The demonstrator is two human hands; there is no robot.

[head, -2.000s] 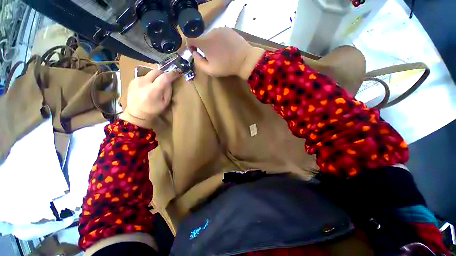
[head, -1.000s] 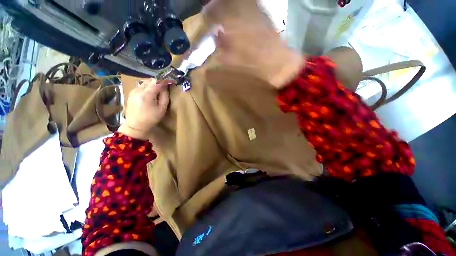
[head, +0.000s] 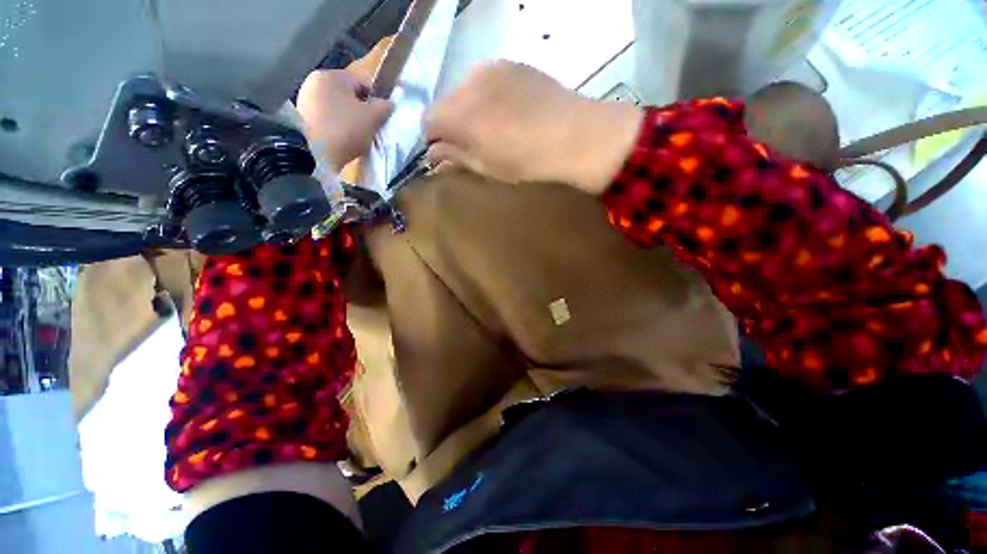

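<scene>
The tan-brown bag body panel (head: 628,281) hangs from the machine bed down to my lap, with a centre seam line and a small pale label (head: 558,312). My left hand (head: 344,119) is behind the machine head, its fingers at a brown strap (head: 400,49) beside a white strip of lining (head: 417,103). My right hand (head: 514,124) is at the panel's top edge, right of the presser foot (head: 384,208), fingertips pinching the edge; a thin dark piece shows at them.
The machine head with black tension knobs (head: 244,189) fills the upper left. Brown and white bag pieces (head: 119,335) hang at left. A brown strap loop (head: 920,135) and printed paper sheets (head: 920,43) lie at right.
My left hand has moved from the panel left of the presser foot to behind the machine head. My right hand has come back to the panel edge. The view has shifted.
</scene>
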